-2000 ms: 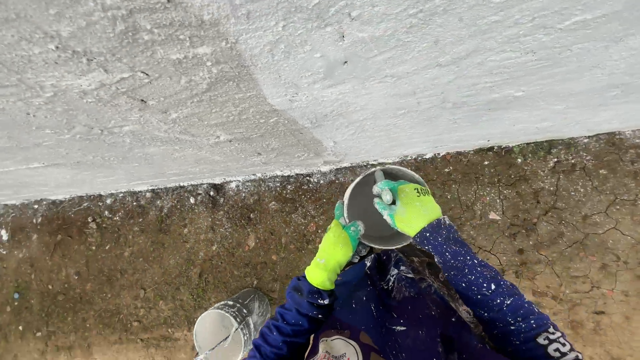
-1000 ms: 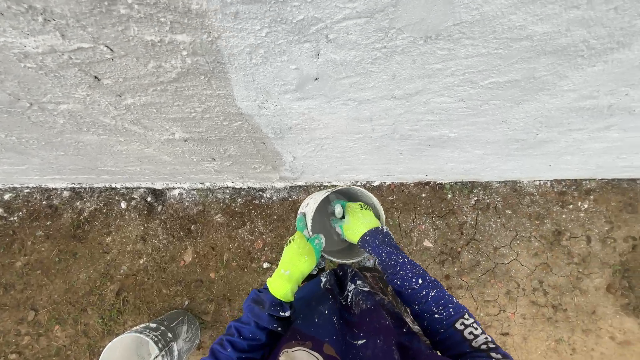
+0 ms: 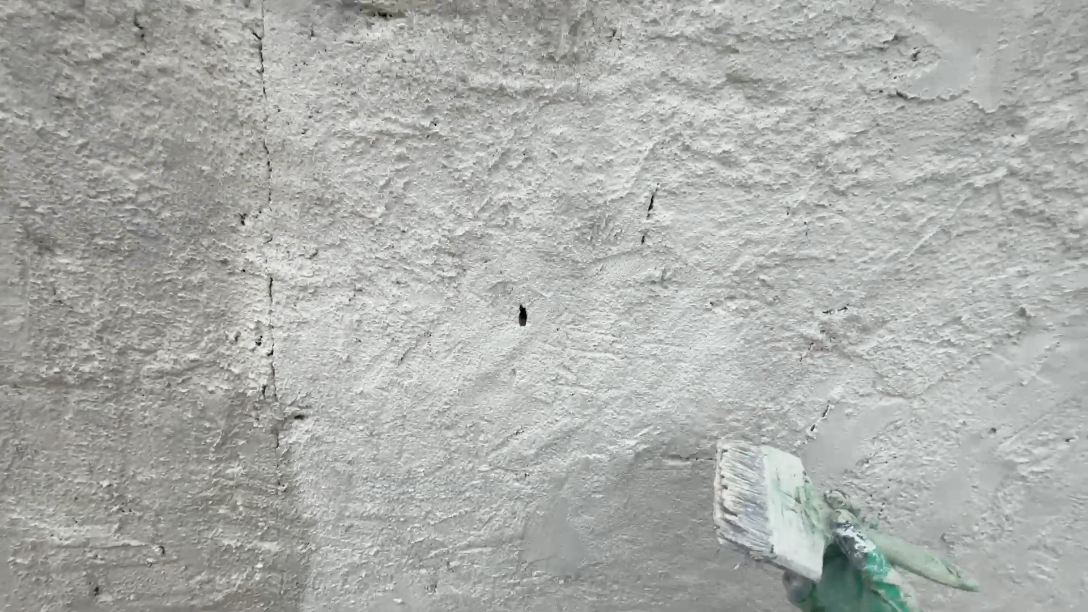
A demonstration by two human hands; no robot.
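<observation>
My right hand [image 3: 858,574], in a green glove smeared with paint, grips a wide paintbrush [image 3: 795,510] at the lower right. The brush has a paint-covered block, grey-white bristles pointing left and a thin handle slanting down to the right. Behind it stands a rough plastered wall [image 3: 527,382] with whitish paint; whether the bristles touch it I cannot tell. My left hand is out of view, and so is the bucket.
The wall fills the view. A vertical crack [image 3: 270,331] runs down its left part, beside a darker grey area [image 3: 127,442]. A small dark hole [image 3: 523,315] sits near the middle, with short cracks to its right.
The view has swung up from the ground to the wall. My right hand, earlier in the bucket, is now up in front of the wall with the brush. My left hand has left the view.
</observation>
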